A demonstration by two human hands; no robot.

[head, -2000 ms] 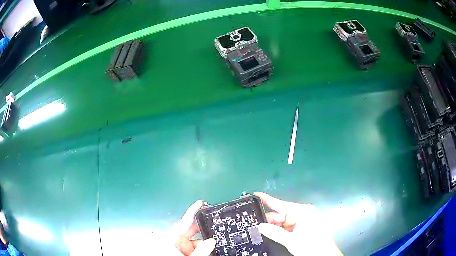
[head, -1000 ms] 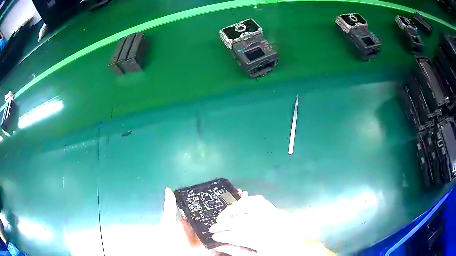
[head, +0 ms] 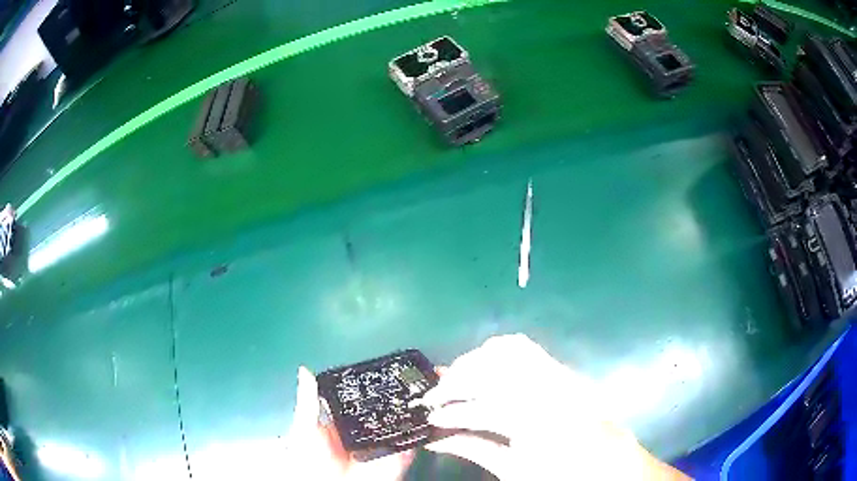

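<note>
A front housing with circuit board (head: 376,399) is held low in front of me, board side up, with white print and a small greyish patch at its upper right. My left hand (head: 315,437) holds it from the left side and below, thumb along the left edge; the hand is washed out by glare. My right hand (head: 512,404) is at the right edge, its fingertips over the board's right part. What the right fingertips pinch, if anything, cannot be told.
Tweezers (head: 526,235) lie on the green bench (head: 282,310). Open cameras (head: 446,89) (head: 650,52) and dark block parts (head: 224,117) lie on the darker strip. Stacked covers (head: 794,141) stand at the right. A blue plastic bin (head: 785,413) is at the lower right.
The housing has shifted left from its earlier place and turned. My right hand has moved from holding its right side to over the board, fingers now near its right edge. The view has shifted slightly.
</note>
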